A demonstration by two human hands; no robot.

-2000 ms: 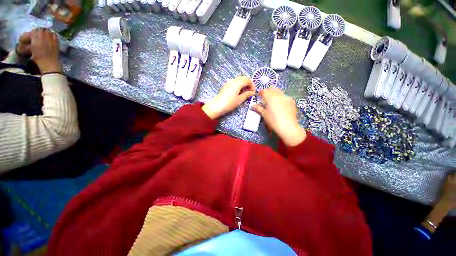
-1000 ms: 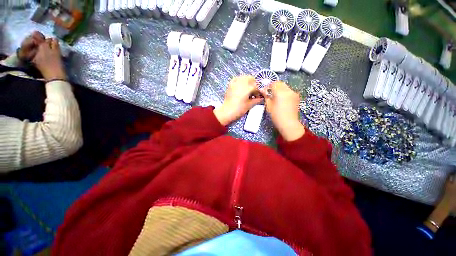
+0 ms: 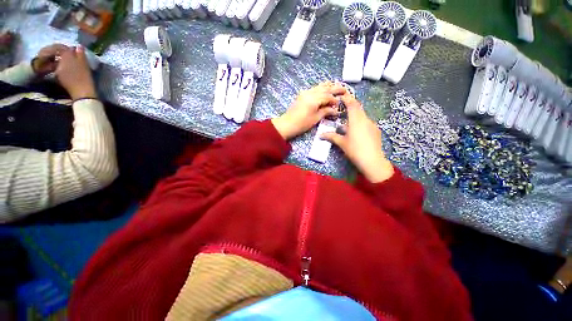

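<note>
A white handheld fan (image 3: 321, 145) lies on the bubble wrap in front of me, head away from me, handle towards me. My left hand (image 3: 312, 108) covers most of its round head, fingers bent over the head and neck. My right hand (image 3: 360, 136) holds the fan from the right, with the index finger at the neck and the thumb on the handle. The neck area is mostly hidden by my fingers; any small part there cannot be made out.
Pale small parts (image 3: 419, 133) and dark blue-gold parts (image 3: 486, 164) lie in heaps at right. Three open-necked fans (image 3: 380, 56) lie ahead. Stacked fans (image 3: 520, 103) stand far right, three more (image 3: 234, 94) at left. A neighbour's hands (image 3: 72, 68) are at far left.
My left hand has moved up over the fan head, which is now mostly covered. My right thumb has come down onto the handle. The whole view has shifted slightly.
</note>
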